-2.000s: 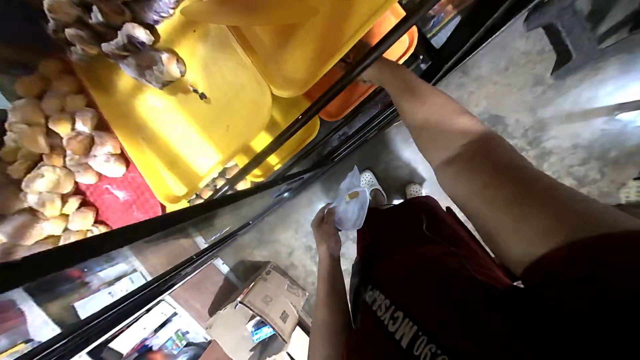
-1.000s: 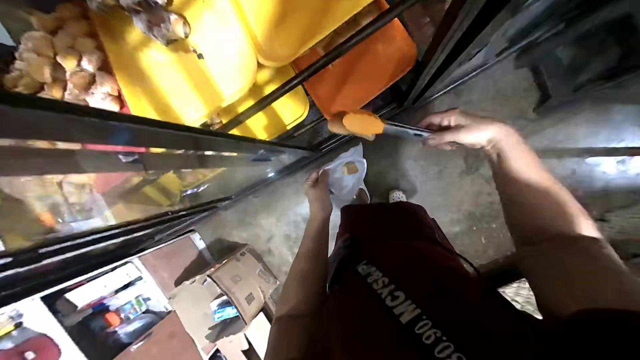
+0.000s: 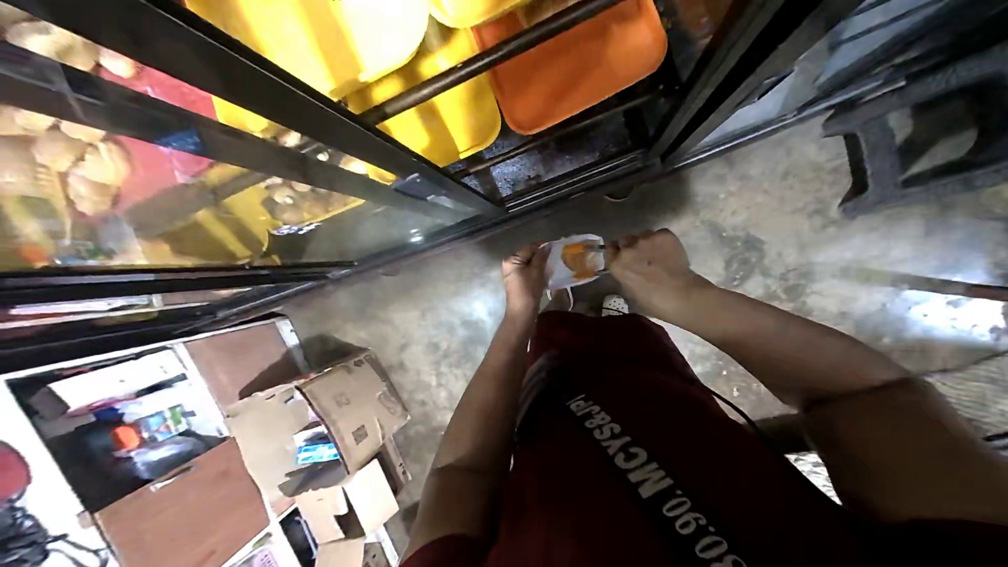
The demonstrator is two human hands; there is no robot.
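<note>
Near the middle of the view, my left hand (image 3: 526, 277) holds a translucent plastic bag (image 3: 561, 272) by its left side. My right hand (image 3: 650, 264) is closed on the handle of tongs, whose orange tips (image 3: 581, 258) are at the mouth of the bag or inside it. Something pale and yellowish shows around the tips; whether it is bread or part of the bag I cannot tell. Above, behind a dark bar, an orange tray (image 3: 579, 71) and yellow trays (image 3: 449, 106) lie in a display case.
The case's dark-framed glass door (image 3: 260, 205) stands on the left, with bread rolls (image 3: 59, 150) seen through it. An opened cardboard box (image 3: 354, 405) and a cabinet (image 3: 181, 504) are at lower left. A dark plastic stool (image 3: 906, 142) stands at right on the concrete floor (image 3: 756, 236).
My right hand has come from the case, where it was two seconds ago, to the bag with the orange-tipped tongs. The glass door has swung across more of the case. The view has shifted.
</note>
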